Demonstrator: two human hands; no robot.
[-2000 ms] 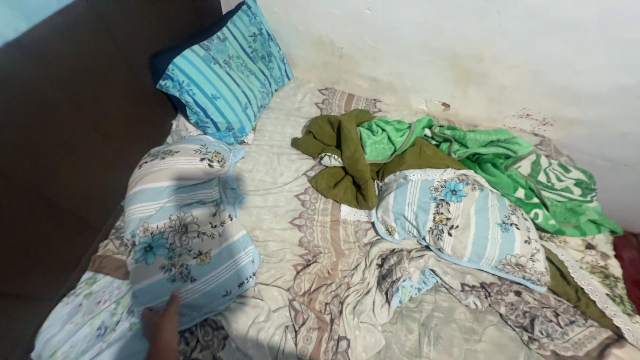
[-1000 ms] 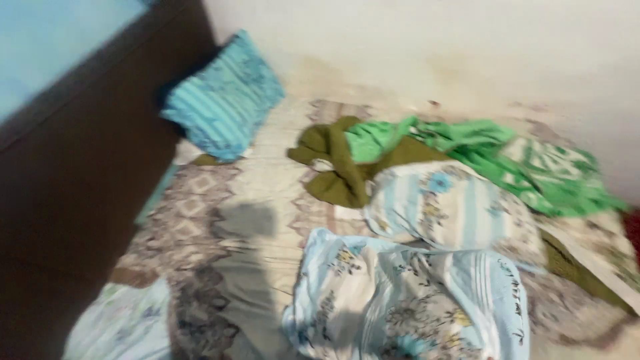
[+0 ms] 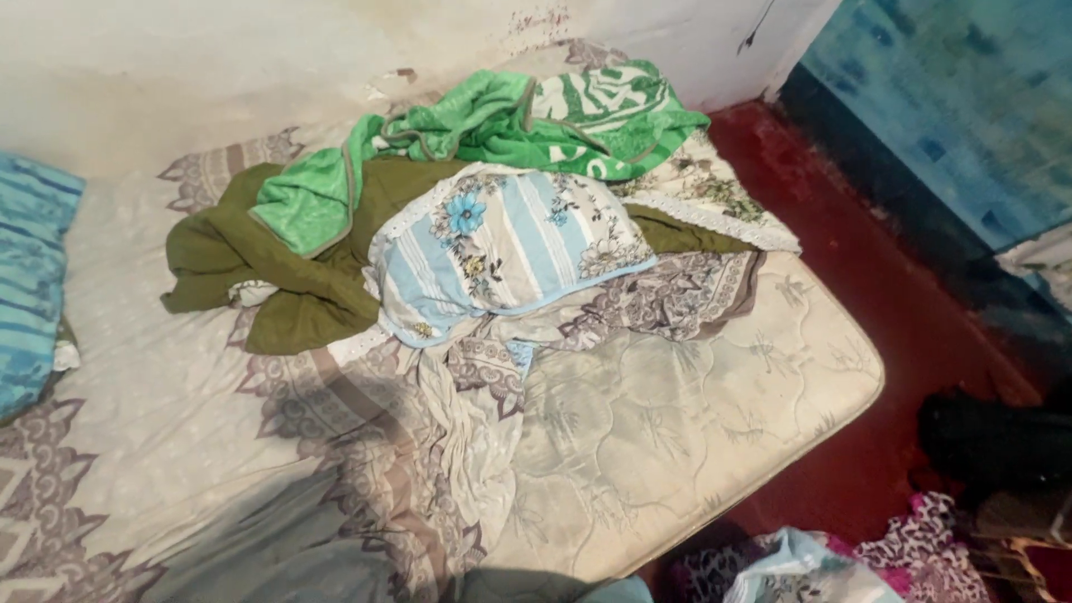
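Neither of my hands shows at this moment. A blue-and-white striped floral pillow (image 3: 511,251) lies on the bed, partly over an olive-green cloth (image 3: 293,251). Behind it a crumpled green blanket (image 3: 494,117) with a white pattern runs along the wall side. A patterned bedsheet (image 3: 167,360) covers the left of the bed and is bunched near the middle, with the quilted mattress (image 3: 670,419) bare at the right corner. At the bottom edge a pale blue floral cloth item (image 3: 804,569) is partly in view. At the far left a turquoise striped pillow (image 3: 29,268) is cut off by the frame.
The stained white wall (image 3: 251,67) borders the bed at the back. Red floor (image 3: 846,276) runs along its right side, below a blue-green wall (image 3: 946,100). A black item (image 3: 988,440) and a leopard-patterned cloth (image 3: 921,544) with pink parts lie at the lower right.
The view has swung right. The second blue-and-white floral pillow, at the left two seconds ago with a hand at it and then at the front middle, is gone from that part of the bed.
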